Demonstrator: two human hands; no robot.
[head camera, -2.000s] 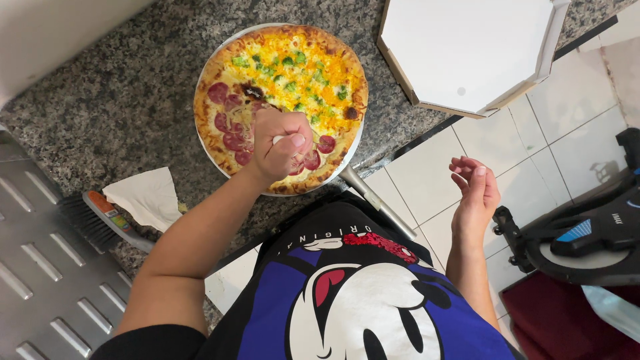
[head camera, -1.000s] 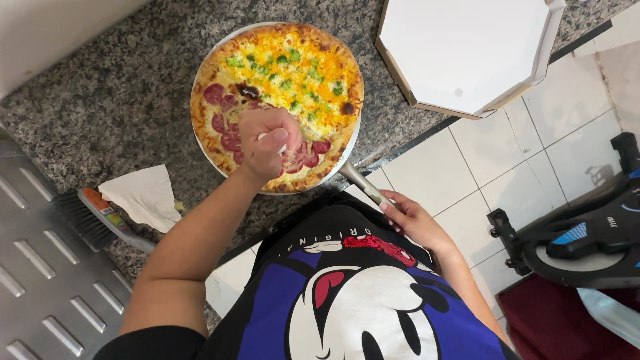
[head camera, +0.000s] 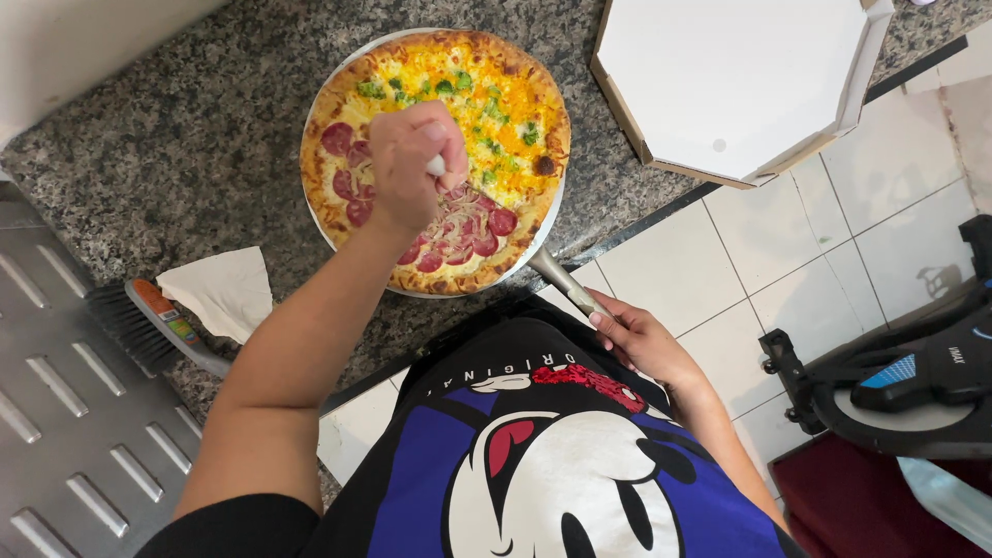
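A round pizza (head camera: 521, 101), half sausage slices with onion and half broccoli with yellow topping, lies on a round flat metal pan (head camera: 552, 225) with a long handle (head camera: 564, 283). My left hand (head camera: 418, 164) is a fist over the middle of the pizza, closed around a white-handled knife (head camera: 436, 165). Most of the knife is hidden under the hand; a thin blade edge shows against the topping to the lower right. At the counter's front edge my right hand (head camera: 634, 335) holds the end of the pan's handle.
An open white cardboard pizza box (head camera: 728, 77) sits at the right on the granite counter (head camera: 194, 132). A paper napkin (head camera: 221, 291) and a brush (head camera: 167, 318) lie at the left beside a ribbed metal surface (head camera: 85, 387). Black equipment (head camera: 907, 387) stands on the tiled floor at the right.
My right hand was apart from the pan's handle two seconds ago; it moved left and took hold of it. My left fist stays over the pizza.
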